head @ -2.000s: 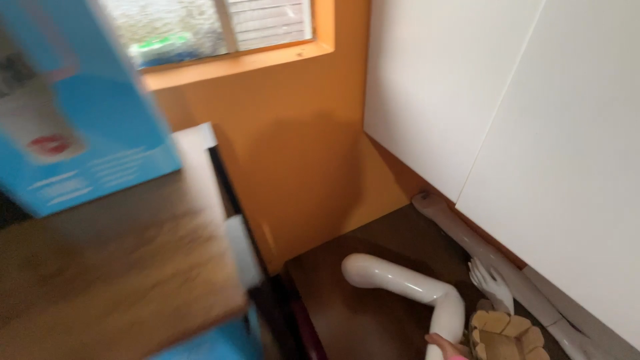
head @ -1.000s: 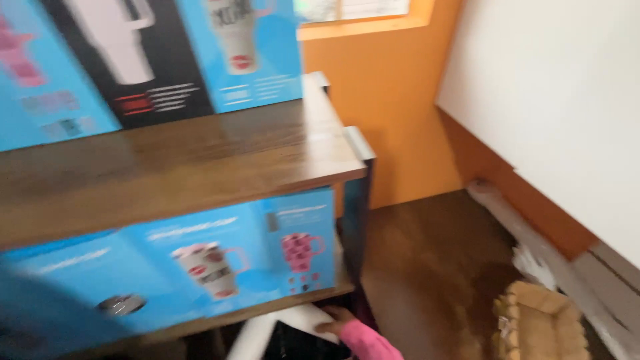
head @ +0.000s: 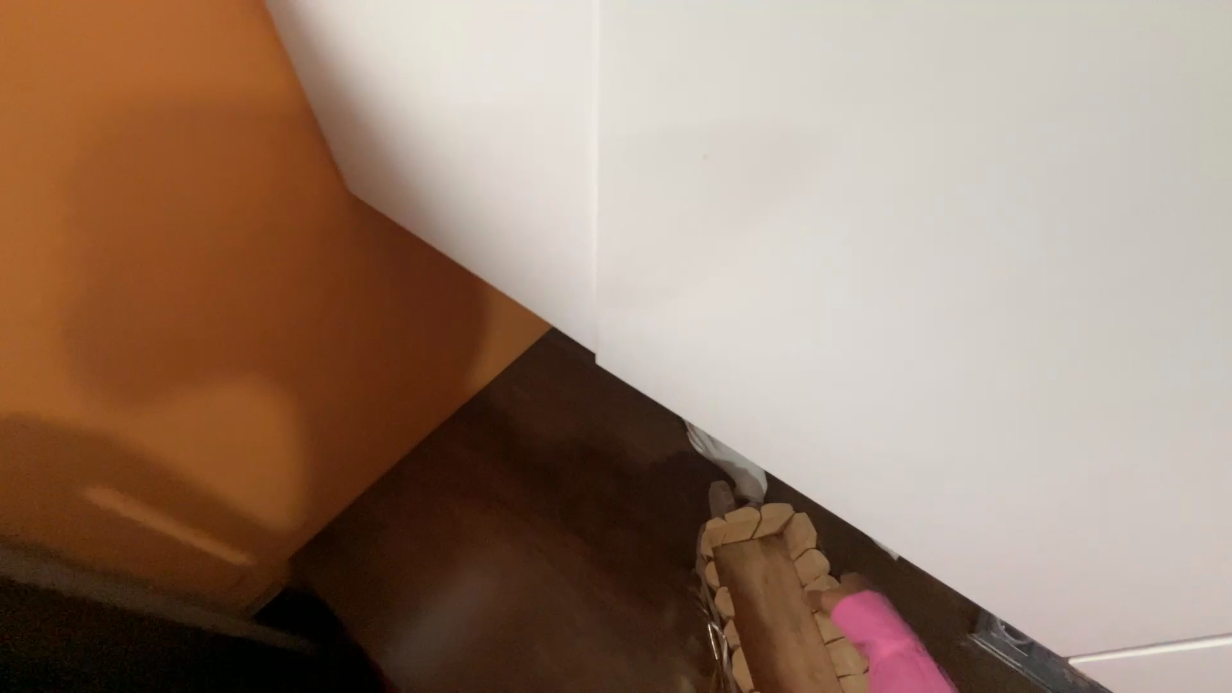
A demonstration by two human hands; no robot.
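My right hand (head: 833, 592), in a pink sleeve, is at the right rim of a long basket or tray (head: 778, 611) edged with rounded wooden pieces. Its fingers look closed on that rim, though they are small and dim. The basket stands on the dark brown floor, and its lower end is cut off by the frame. Just beyond its far end lies a white, glossy piece (head: 733, 464), partly hidden under the white panel; it looks like part of a mannequin hand. My left hand is out of view.
Large white panels (head: 847, 241) overhang the floor from the right. An orange wall (head: 231, 289) rises on the left, with shadows on it. Dark brown floor (head: 500, 520) lies between them. A dark edge (head: 115, 597) crosses the lower left, and a greyish object (head: 1020, 645) shows at lower right.
The pink-sleeved hand was on a white object beside the shelf one second ago and is now at the basket. The view has swung right, leaving the shelf and boxes out of sight.
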